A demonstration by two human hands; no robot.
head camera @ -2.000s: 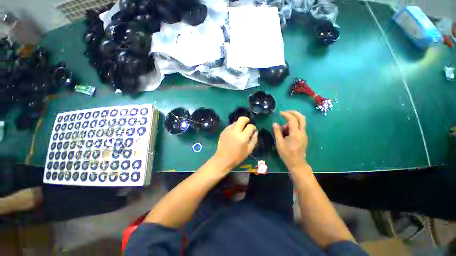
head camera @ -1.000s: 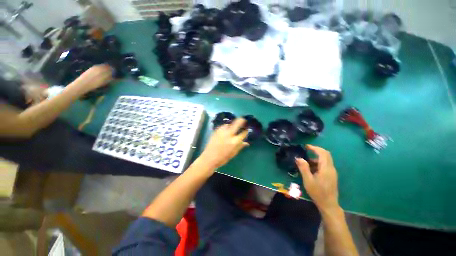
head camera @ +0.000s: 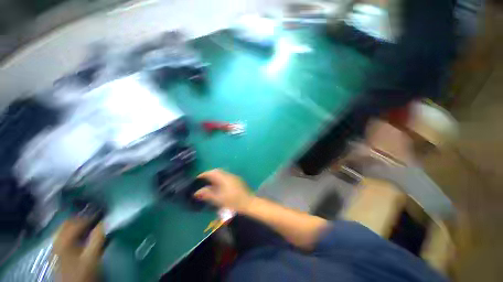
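The view is strongly blurred. My right hand is at the middle, its thumb and fingers around the edge of a black housing on the green bench. My left hand is at the lower left, fingers at a dark housing; blur hides whether it grips it. More black housings stand beyond my right hand, merged by the blur. A thin pale ring lies on the bench between my hands. A small white part is at the bench edge by yellow marks.
A red wire bundle lies beyond my right hand. White packing sheets and dark shells cover the left back. Part of the tray shows at the lower left corner. A dark-clothed person is at the upper right.
The camera has swung right and tilted, so the bench slants and most of the tray is out of view. My right hand stays at the black housing; my left hand is now near the lower left edge.
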